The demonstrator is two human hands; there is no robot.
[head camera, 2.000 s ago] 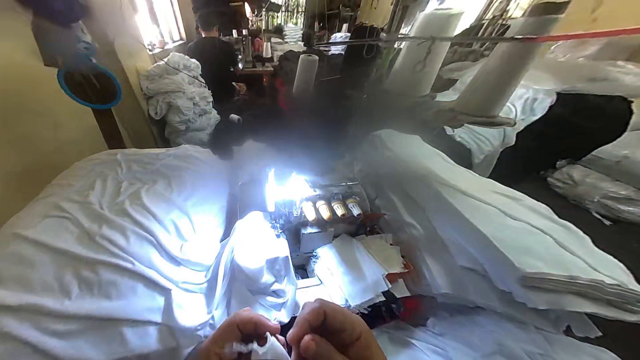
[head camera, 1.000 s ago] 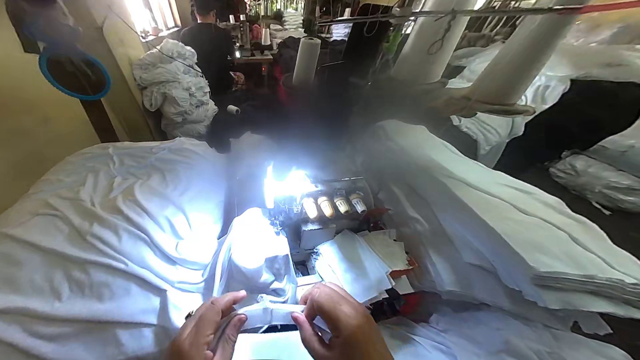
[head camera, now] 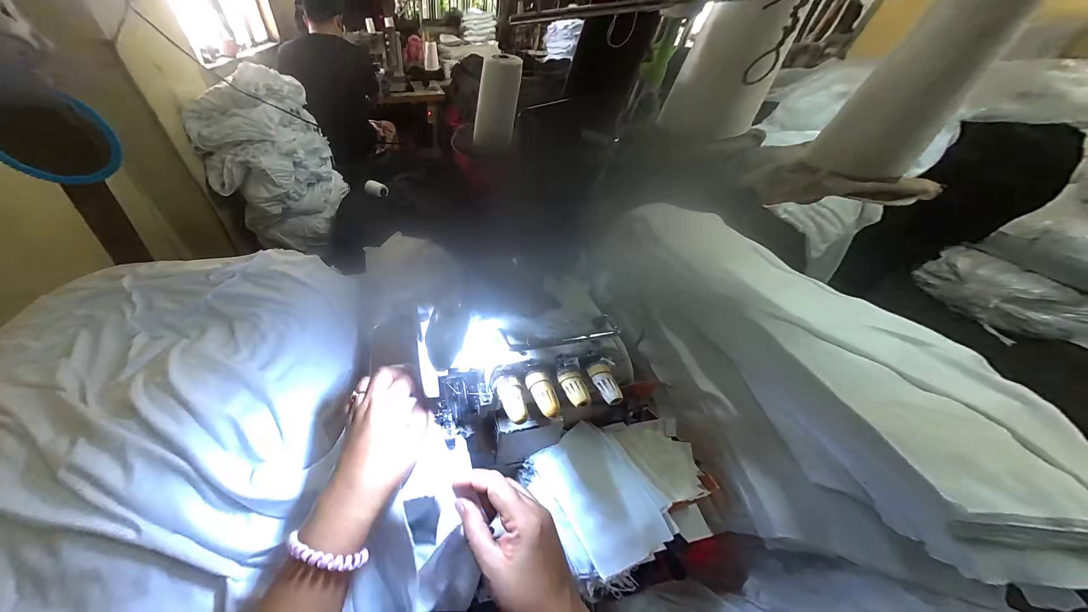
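Note:
My left hand (head camera: 387, 433), with a pink coiled band at the wrist, lies on white fabric (head camera: 438, 497) close to the needle area of a sewing machine (head camera: 459, 399); its fingertips are washed out by the lamp's glare, so its grip is unclear. Nearer to me, my right hand (head camera: 514, 540) is at the right edge of the same fabric, thumb and index finger curved towards each other; whether cloth is pinched between them cannot be told. Several yellow-white tension knobs (head camera: 557, 391) line the machine's front. Beside my right hand lies a stack of cut white cloth pieces (head camera: 599, 501).
A large heap of white fabric (head camera: 178, 408) rises at the left, and long layered white fabric (head camera: 816, 391) is at the right. Thread cones (head camera: 497, 102) stand behind the machine. Farther back, a person in black (head camera: 327, 85) is near another machine beside bundled white cloth (head camera: 263, 153).
My hands were together at the bottom, then held a small white strip between them. Now they are apart, with the left moved forward to the machine's needle area.

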